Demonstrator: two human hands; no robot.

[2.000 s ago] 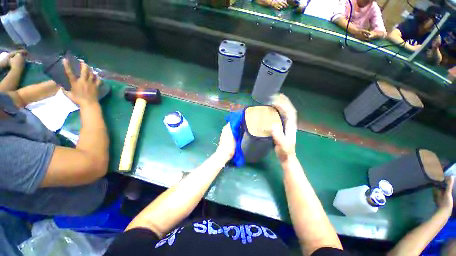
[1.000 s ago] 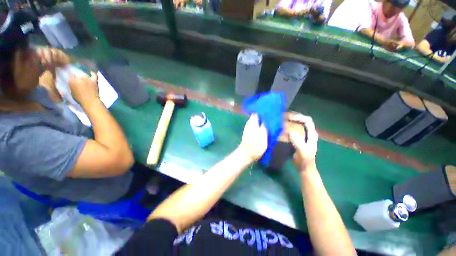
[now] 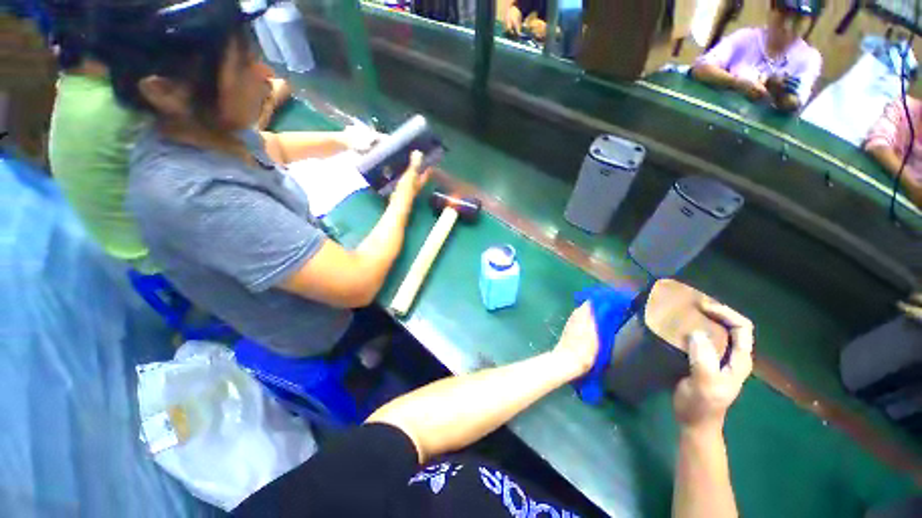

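Note:
A grey speaker unit (image 3: 647, 362) stands on the green bench in front of me, its tan wood-look panel (image 3: 682, 312) facing up. My left hand (image 3: 578, 339) holds a bunched blue cloth (image 3: 605, 329) against the unit's left side; its fingertips are hidden by the cloth. My right hand (image 3: 714, 369) is at the unit's right side, with its fingers on the edge of the wood-look panel. The unit's lower end is hard to make out.
A light-blue bottle (image 3: 499, 278) and a mallet (image 3: 430, 253) are on the bench to the left. Two grey units (image 3: 605, 184) stand beyond; more lie at far right (image 3: 885, 364). A neighbour at left handles a dark unit (image 3: 402, 157). People sit opposite.
The view has swung left. The cloth, raised in front of the unit one second ago, is now at its left side, and the wood-look panel shows again. The neighbour now holds a dark unit.

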